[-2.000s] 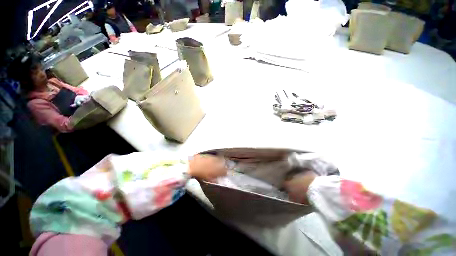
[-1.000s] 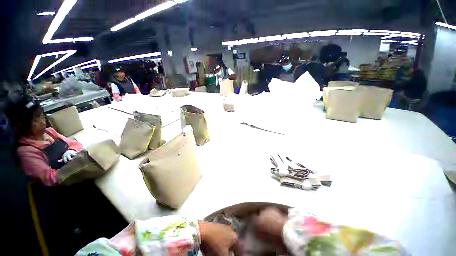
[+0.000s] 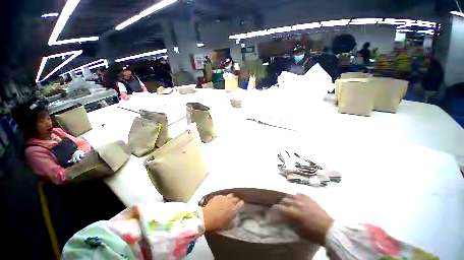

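Observation:
A taupe bag body (image 3: 259, 250) stands open in front of me at the table's near edge, its base cut off by the frame. Crumpled white stuffing paper (image 3: 257, 226) fills its opening. My left hand (image 3: 222, 210) is at the opening's left side, fingers bent over the paper. My right hand (image 3: 304, 216) is at the right side, its blurred fingertips over the paper. Whether either hand grips the paper or the rim, I cannot tell.
A stuffed beige bag (image 3: 178, 166) stands left of mine, with several more behind it. A pile of straps (image 3: 308, 170) lies mid-table. White paper (image 3: 308, 84) and more bags (image 3: 356, 96) are at the far side. A person in pink (image 3: 48, 152) handles a bag at left.
My view has tilted up since the first frame. My hands have moved from deep inside the opening to near its rim and are farther apart than one second ago. More white paper shows between them.

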